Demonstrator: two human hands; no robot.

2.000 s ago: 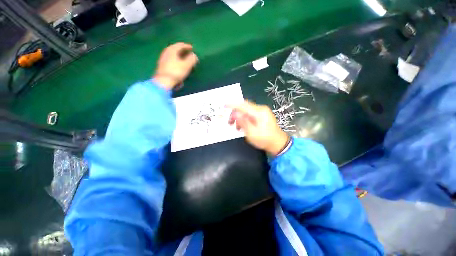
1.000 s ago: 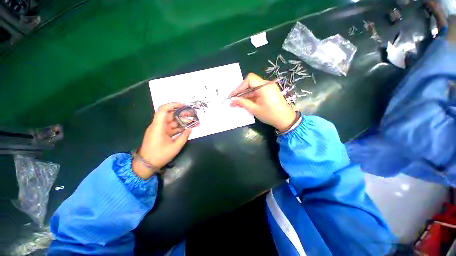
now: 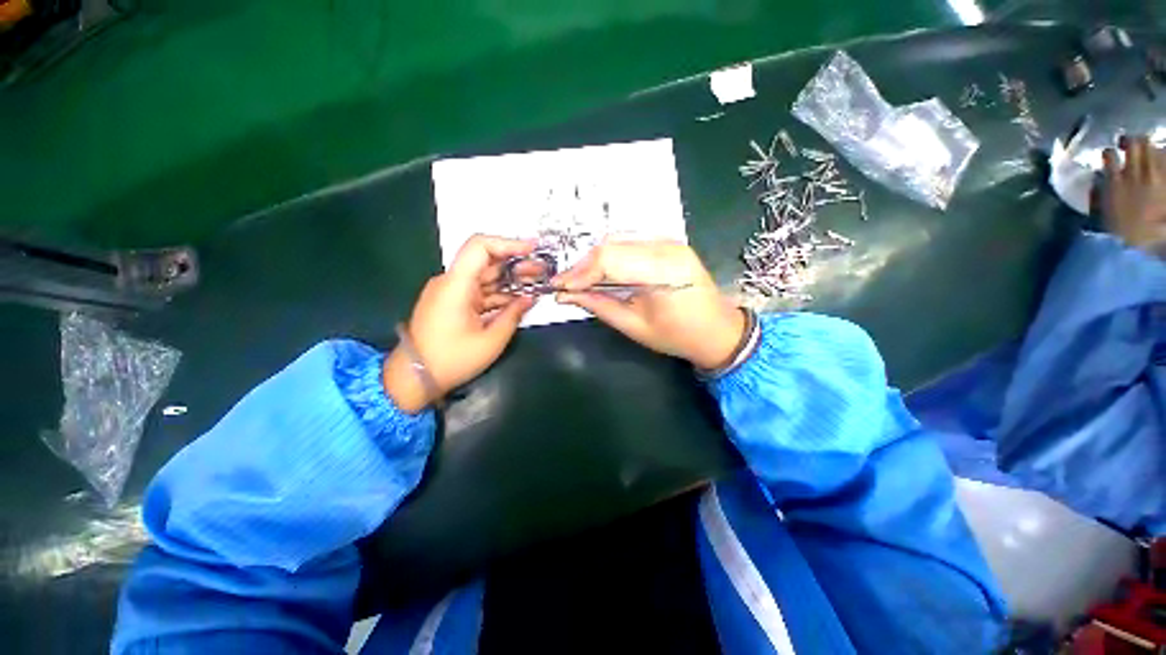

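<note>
My left hand holds a small silvery-dark metal frame by its edges over the white paper sheet. My right hand grips slim tweezers with the fingertips, and their tip end is at the frame's right side. Whether a pin is in the tip is too small to tell. Several tiny silvery pins lie loose on the sheet just beyond the frame.
A larger pin pile lies right of the sheet. Beyond it are a clear plastic bag and a white scrap. Another plastic bag and a metal post are at left. Another person's hand is at right.
My left hand first came back from the green strip with the frame in it. Now my two hands have come together, with the tweezers brought left to the frame.
</note>
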